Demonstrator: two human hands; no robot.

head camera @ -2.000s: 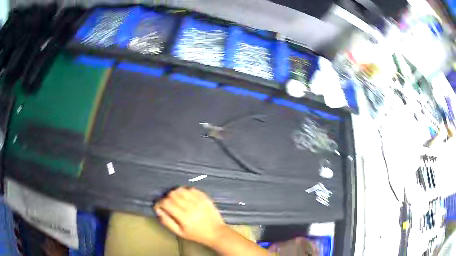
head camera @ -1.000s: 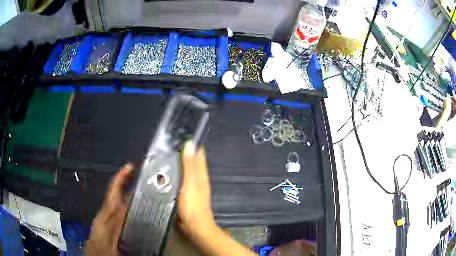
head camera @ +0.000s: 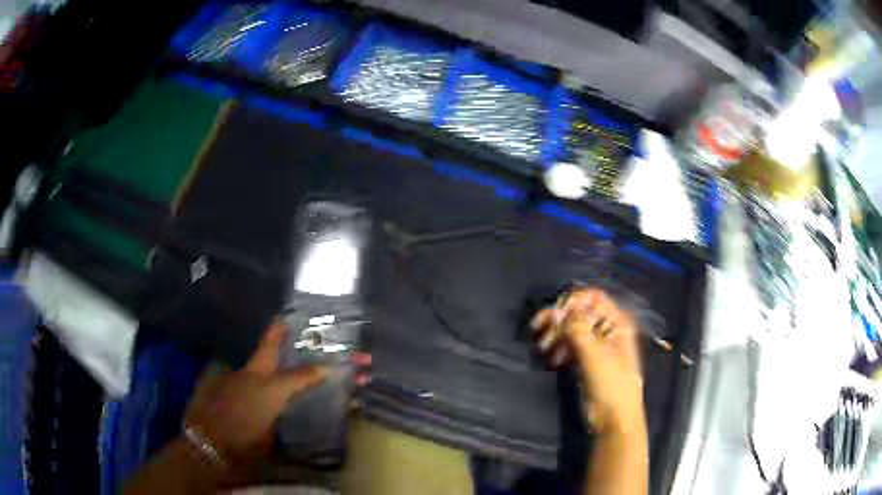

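The picture is blurred. A long black lock panel point(head camera: 329, 242) stands over the front of the black mat, left of centre, with a bright glare on its upper part and silvery metal below that. My left hand point(head camera: 256, 387) holds its lower part. My right hand point(head camera: 592, 334) is at the right of the mat, fingers bent downward, over the place of the ring pile; whether it holds anything cannot be told. Dark pliers point(head camera: 416, 240) lie in a V on the mat between the hands.
Blue bins point(head camera: 395, 82) of small metal parts line the far edge. A round white tub point(head camera: 567, 180) and white paper point(head camera: 661, 189) are at their right. A green board point(head camera: 145, 145) is at left, a white bench point(head camera: 720, 387) at right.
Since one second ago my right hand has left the panel and moved right across the mat. My left hand still holds the panel. The view has tilted.
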